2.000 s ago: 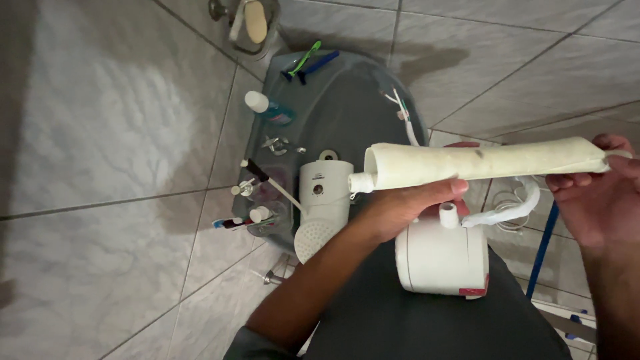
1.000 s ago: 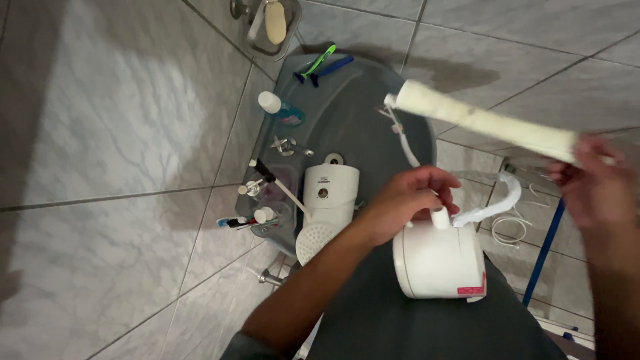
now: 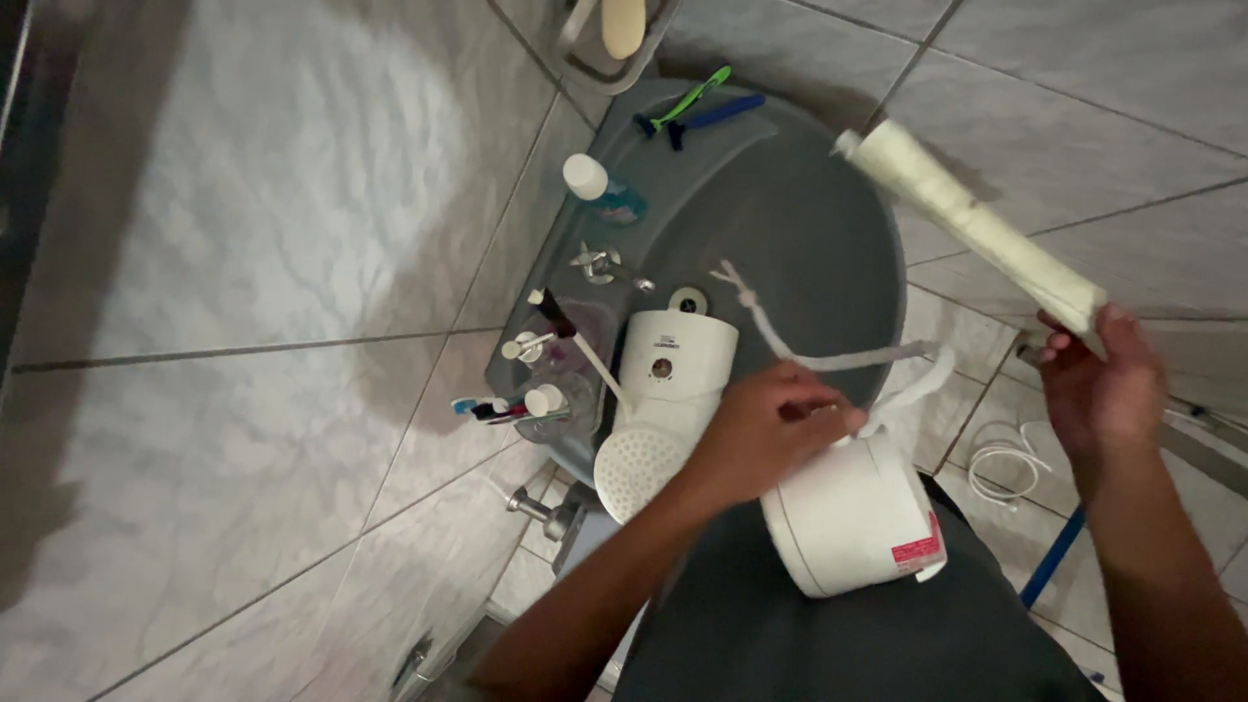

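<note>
My right hand (image 3: 1102, 390) grips the lower end of a pale, cream-coloured tube (image 3: 985, 229), which tilts up and left past the basin's rim. My left hand (image 3: 775, 429) is at the top of a white electric shower heater body (image 3: 853, 517) that rests on my lap; its fingers hide the inlet there, and whether they grip it I cannot tell. A white sleeved cable (image 3: 770, 331) with split ends runs from the body over the basin. Another white electric shower head (image 3: 678, 361) with a perforated spray plate (image 3: 641, 473) lies in the basin near its left side.
Around the grey washbasin (image 3: 799, 214) are a green razor (image 3: 697, 97), a blue razor (image 3: 721, 112), a white-capped bottle (image 3: 587, 177), a faucet handle (image 3: 597, 263) and toothbrushes (image 3: 487, 409). A soap dish (image 3: 585, 68) is above. A coiled white cable (image 3: 1004, 473) and blue pole (image 3: 1053, 561) are at the right.
Two seconds ago both hands were at the cream tube, held nearly level. Now only my right hand holds it, tilted more steeply, and my left hand is at the heater body.
</note>
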